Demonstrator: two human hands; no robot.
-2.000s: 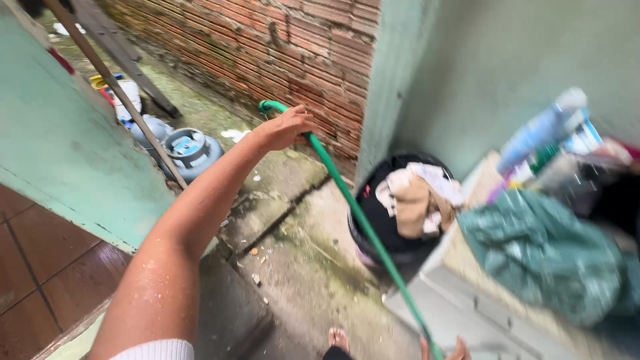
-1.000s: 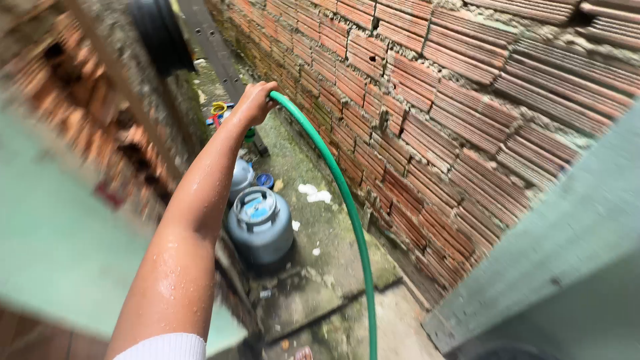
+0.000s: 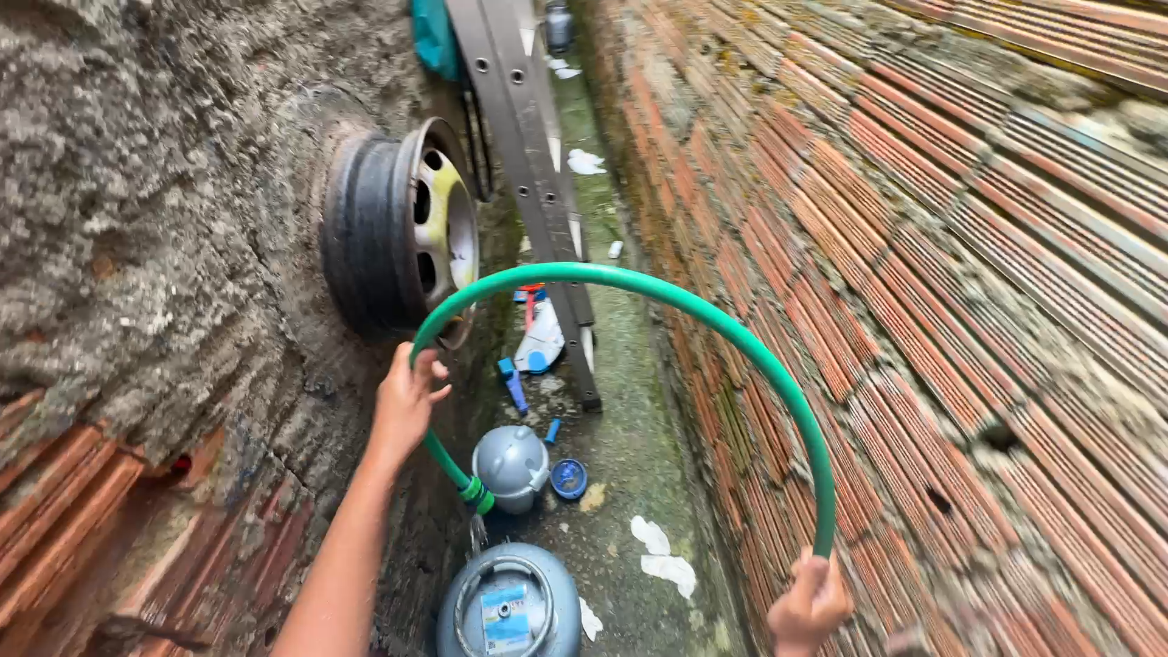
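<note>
A green garden hose (image 3: 675, 294) arches across the middle of the head view. My left hand (image 3: 409, 397) holds it near its end, where a green hose fitting (image 3: 475, 495) points down and lets out a little water. My right hand (image 3: 809, 602) grips the hose farther along, low at the right by the brick wall. Just below the fitting stands a blue-grey gas cylinder (image 3: 547, 602) bearing a label. A grey rounded plastic container (image 3: 511, 464) sits beside the fitting.
A steel wheel rim (image 3: 420, 228) hangs on the rough left wall. A metal ladder (image 3: 538, 173) leans along the narrow passage. Blue plastic pieces (image 3: 514, 385), a round blue item (image 3: 568, 479) and white scraps (image 3: 668, 571) lie on the mossy concrete floor. A hollow-brick wall (image 3: 876, 301) lines the right side.
The view has swung from the tub and doorway into the passage. My right hand has come back into view on the hose. The hose end now hangs below my left hand, above the cylinder.
</note>
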